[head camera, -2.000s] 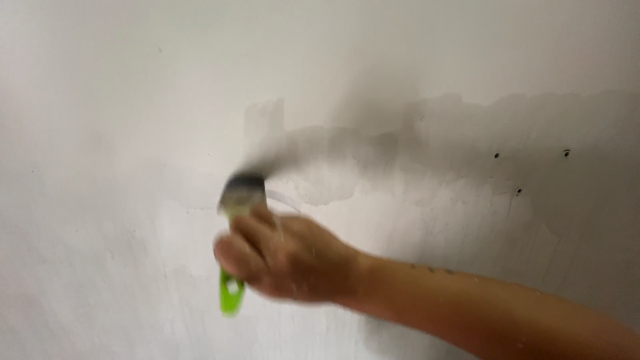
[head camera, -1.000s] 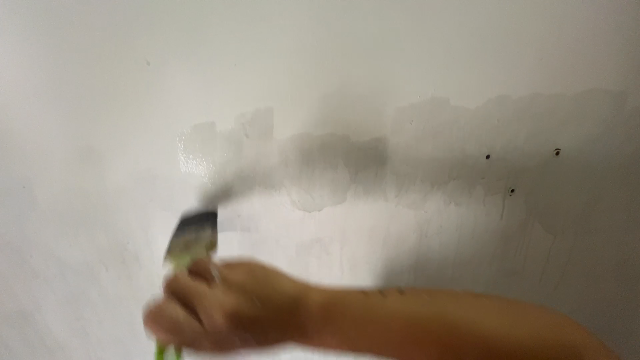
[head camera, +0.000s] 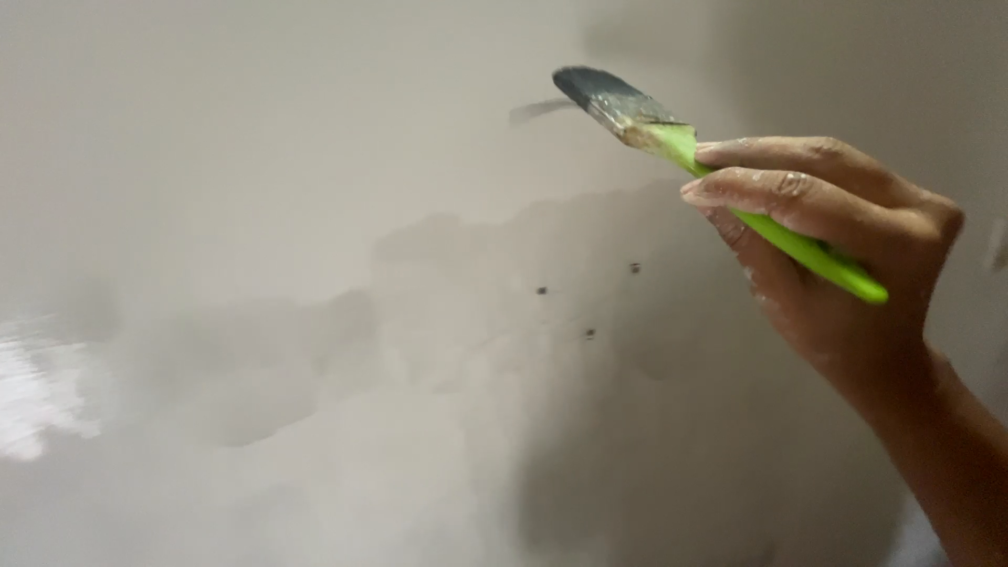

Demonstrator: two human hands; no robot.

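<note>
My right hand grips the green plastic handle of a paintbrush between thumb and fingers, its handle end sloping down to the right. The dark bristles point up and left at a pale wall; whether they touch it I cannot tell. A short darker streak lies just left of the bristles. Dried white specks dot my fingers. Below the brush, a darker, damp-looking patch spreads across the wall. My left hand is out of view.
Several small dark holes, one of them a hole left of the others, mark the wall below the brush. A glossy wet area shines at the left edge. Shadow falls over the wall's right side.
My right hand has moved right and up with the brush, away from the left end of the damp band. A short streak now shows above the band. The view has shifted right.
</note>
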